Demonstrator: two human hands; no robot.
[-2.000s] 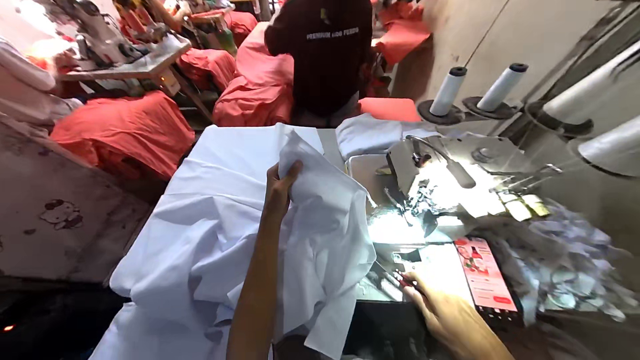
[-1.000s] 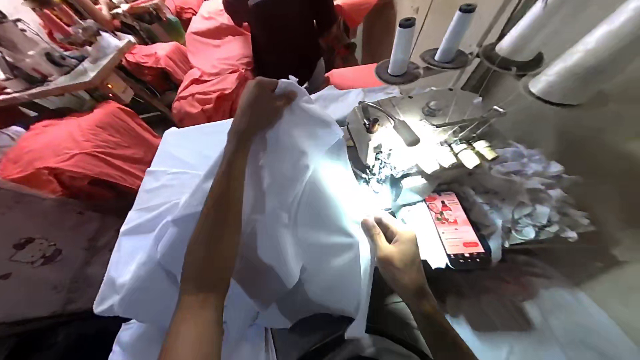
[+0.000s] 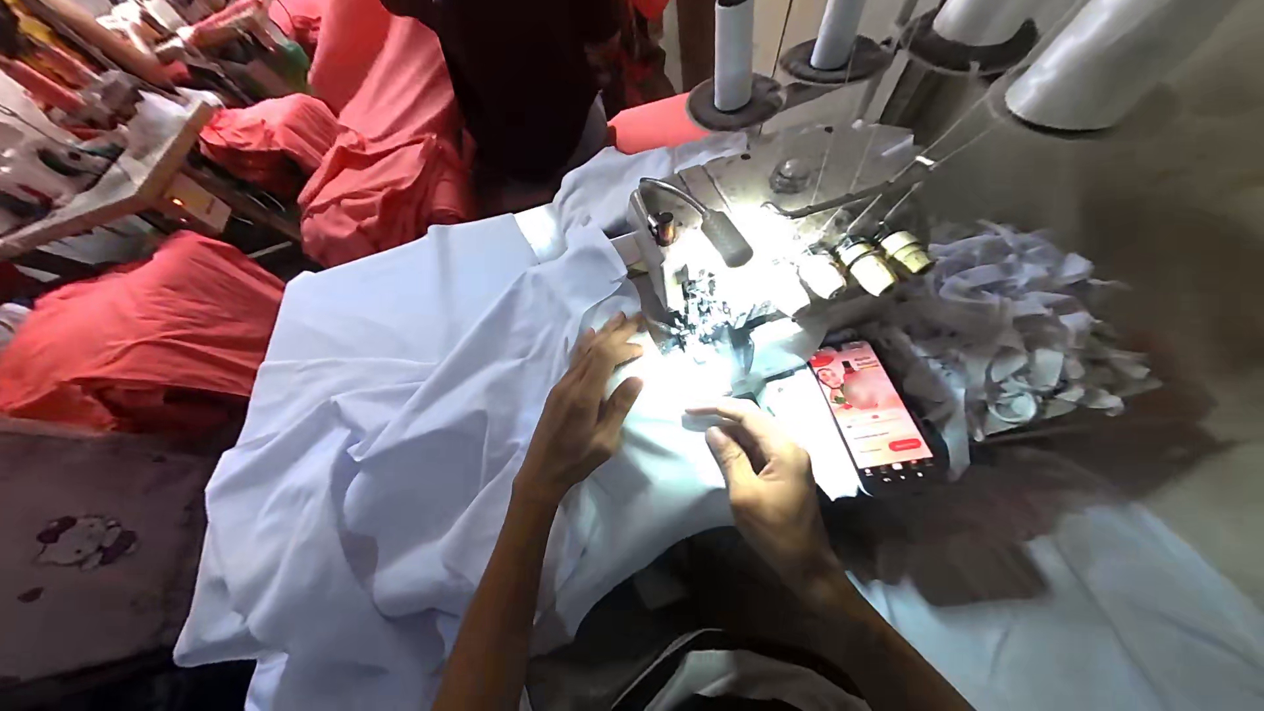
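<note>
A large white fabric piece (image 3: 395,434) lies in folds over the table and up to an overlock sewing machine (image 3: 790,197), whose lamp (image 3: 726,237) lights the needle area brightly. My left hand (image 3: 592,395) rests on the fabric just left of the needle area, fingers spread and pointing toward the machine. Just in front of the needle area, my right hand (image 3: 765,459) has its thumb and index finger brought near each other at the fabric's edge; glare hides whether cloth is pinched between them. A smartphone (image 3: 874,410) with a lit screen lies right of that hand.
White thread cones (image 3: 733,59) stand behind the machine. Fabric scraps (image 3: 1027,316) are heaped at the right. Red fabric (image 3: 138,331) lies in piles at the left, near another worktable (image 3: 128,188). A person in dark clothing (image 3: 528,79) is beyond the table.
My left hand has come down from the raised far part of the fabric to beside the needle area. The fabric it held up now lies lower, in folds.
</note>
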